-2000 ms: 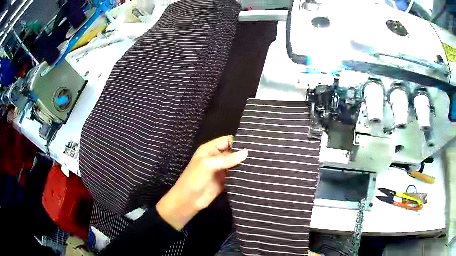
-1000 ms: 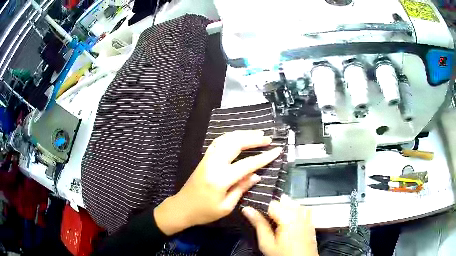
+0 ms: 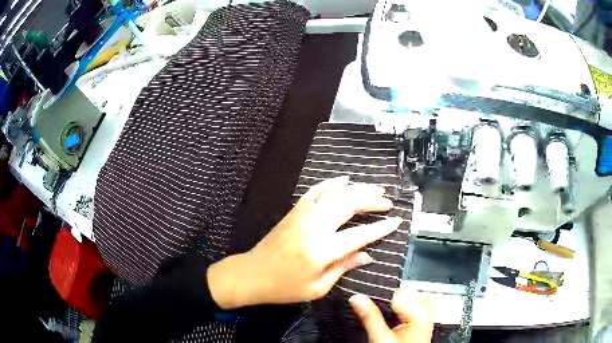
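Note:
The dark piece with thin white stripes (image 3: pixel 352 154) lies flat on the table, its far right corner at the overlock machine's needle area (image 3: pixel 429 151). My left hand (image 3: pixel 302 241) lies over the piece with its fingers spread, fingertips near the right edge. My right hand (image 3: pixel 399 321) is cut off by the bottom of the picture; its thumb and finger pinch the near right edge of the piece. What its other fingers do is hidden.
A large striped heap (image 3: pixel 181 147) lies left, with plain dark cloth (image 3: pixel 295 114) beside it. Three pale cylinders (image 3: pixel 522 157) stand on the machine. Snips (image 3: pixel 530 280) and a yellow-handled tool (image 3: pixel 555 248) lie right. A pale thread chain (image 3: pixel 468 311) hangs at the front edge.
Two seconds ago my left hand pinched the piece's left side and my right hand was out of view. Since one second ago the hands stay similarly placed on the piece; the camera view has shifted.

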